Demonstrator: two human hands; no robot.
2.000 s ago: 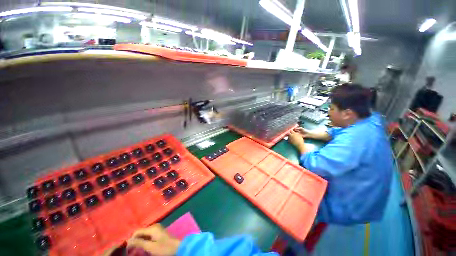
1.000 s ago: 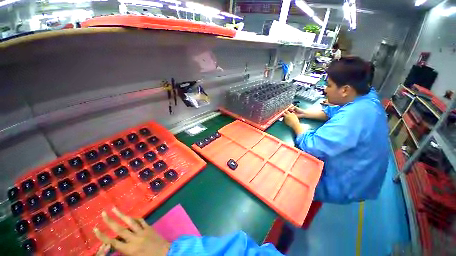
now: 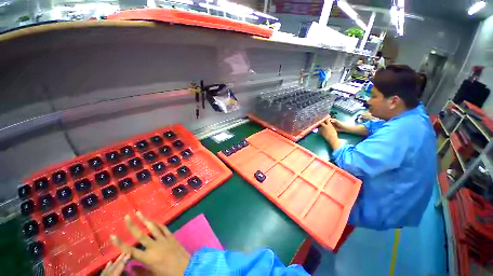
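Note:
My right hand (image 3: 157, 250) is over the pink mat (image 3: 199, 235) at the bottom, its fingers spread, with nothing seen in it. Only a small part of my left hand (image 3: 115, 266) shows at the bottom edge, beside the right hand; what it holds is hidden. Behind the hands, black square housings (image 3: 82, 185) stand in rows in a clear blister tray on a red tray (image 3: 154, 206). The front part of that tray bears no housings. One housing (image 3: 260, 176) lies alone on the compartmented red tray (image 3: 281, 197), and several stand in a row at its far left corner.
Clear blister trays (image 3: 294, 110) are stacked on a red tray at the back. A person in blue (image 3: 386, 161) works to the right. Tools (image 3: 200, 99) and a small bag (image 3: 222, 98) hang on the grey back panel. A shelf holds a long red tray (image 3: 189, 19). Racks stand far right.
Since the first frame my right hand has opened from a curled pose, fingers spreading. A bit of my left hand now shows beside it. The view has shifted; the housings look unmoved.

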